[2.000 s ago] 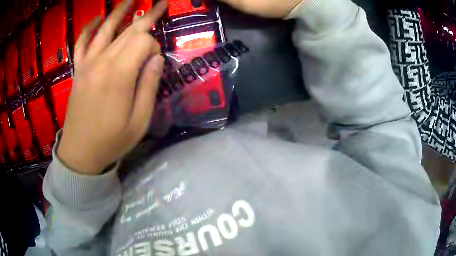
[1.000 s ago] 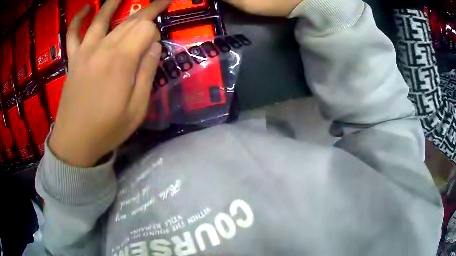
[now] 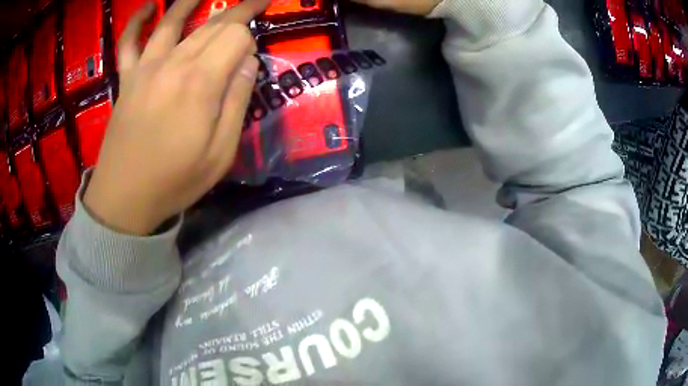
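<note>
My left hand (image 3: 177,124) is palm down over the red covers, thumb and forefinger pinched on the left end of a clear adhesive sheet (image 3: 343,113). The sheet carries a slanting row of small black parts and hangs over the lower tray. Through it shows a red phone back cover (image 3: 305,124) with a dark spot at its right. Another red cover (image 3: 290,7) lies at the top edge, by my left fingertips. My right hand (image 3: 403,4) is cut off by the top edge; only a part by the wrist shows, its fingers hidden.
Black trays of red covers (image 3: 53,170) fill the left side. The dark bench (image 3: 407,90) lies between my arms. Another tray of red covers (image 3: 645,41) is at the top right. Black-and-white patterned cloth (image 3: 652,170) shows at the right edge.
My left hand and the sheet have shifted slightly, and the sheet's black row is tilted differently. At the right, the patterned cloth has moved down and away, uncovering more of the red covers.
</note>
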